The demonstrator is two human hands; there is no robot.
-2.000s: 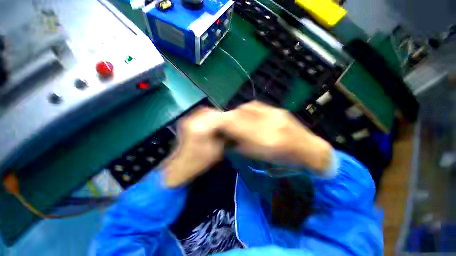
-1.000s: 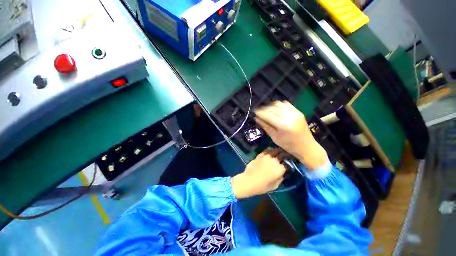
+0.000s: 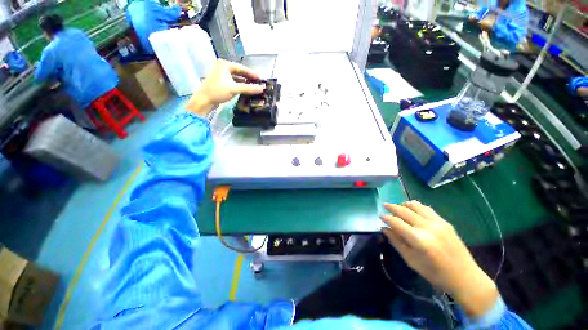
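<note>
The dark metal fixture with brassy parts (image 3: 256, 111) sits on the left of the white machine top (image 3: 348, 116). My left hand (image 3: 222, 86) reaches over it from the left, with the fingers on its upper part. The fingertips partly hide what lies inside it. A flat silver base plate (image 3: 288, 133) lies just in front of the fixture. My right hand (image 3: 429, 242) is over the green bench's front edge, below the machine's right corner. Its fingers are stretched out, and I see nothing in them.
The machine front has a red button (image 3: 343, 160) and an orange cable plug (image 3: 221, 193). At right, a blue box (image 3: 445, 138) bears a clear cylinder (image 3: 476, 97), with a thin tube looping down. Foam trays (image 3: 541, 258) lie far right. People in blue smocks are behind.
The view has swung left onto the machine. My hands, close together over the trays before, are now apart: the left on the fixture, the right by the bench edge.
</note>
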